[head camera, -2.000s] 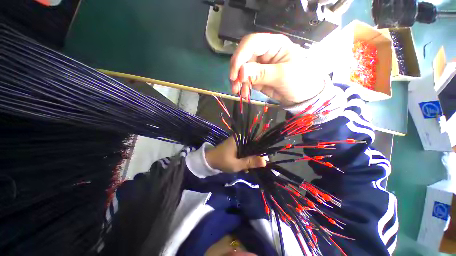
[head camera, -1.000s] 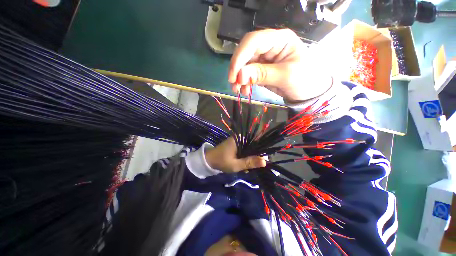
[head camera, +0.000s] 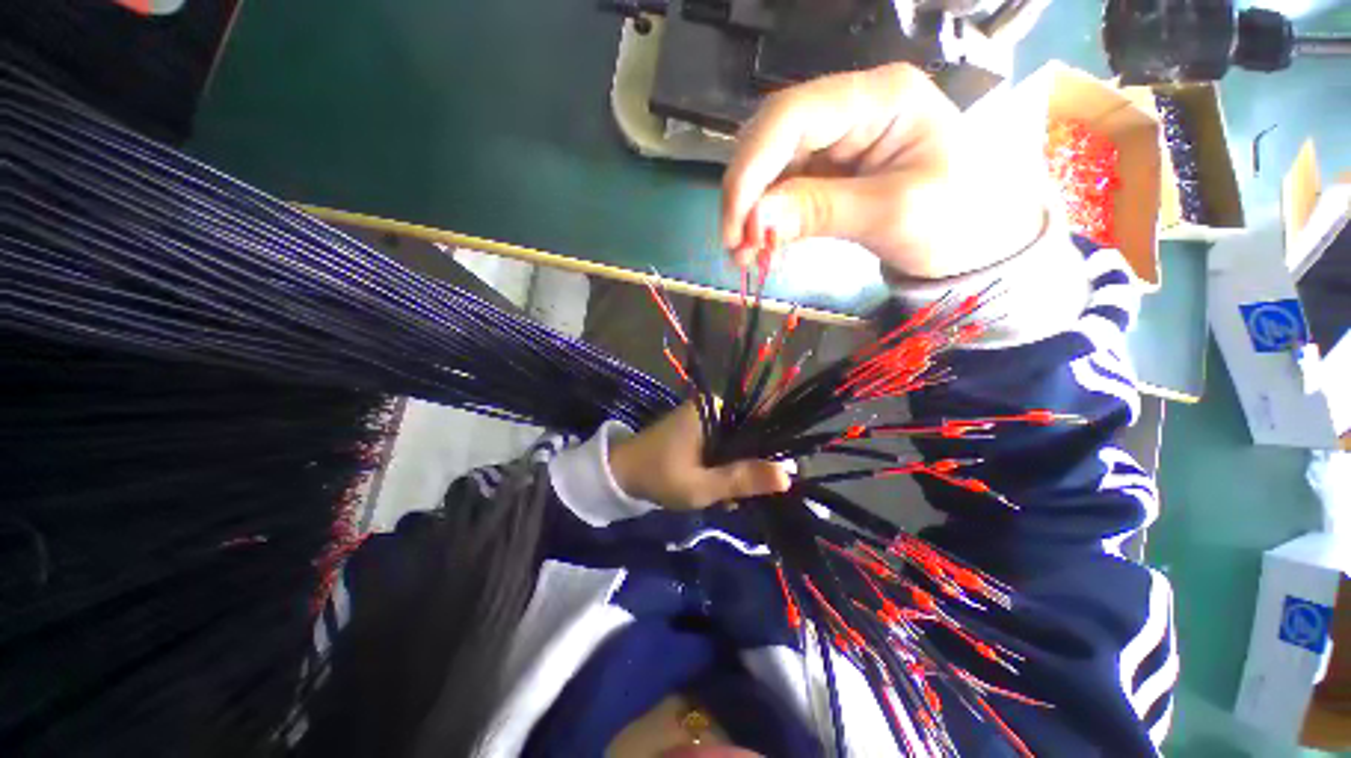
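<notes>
A thick bundle of thin black cables (head camera: 430, 333) runs from the left into my left hand (head camera: 685, 468), which is closed around it. The cable ends fan out beyond the fist, with red core wires (head camera: 1022, 421) and small red sleeves (head camera: 907, 363) on many of them. My right hand (head camera: 874, 170) is above the fist, thumb and forefinger pinched on the tip of a red core wire (head camera: 763, 267). The fingertips hide the wire's end, and I cannot tell whether a sleeve is between them.
Beyond the bench edge (head camera: 445, 237) stand a dark metal machine (head camera: 741, 67), a carton of red sleeves (head camera: 1138, 193) and a carton of dark sleeves (head camera: 1218, 163). A black cylindrical fitting (head camera: 1178, 40) is at the top right. White cartons (head camera: 1267, 378) are at the right. More black cables (head camera: 163, 518) hang at the left.
My right hand has moved a little to the right and up, still pinched at a wire tip. The pinched wires stand slightly further right. My left hand has not visibly moved.
</notes>
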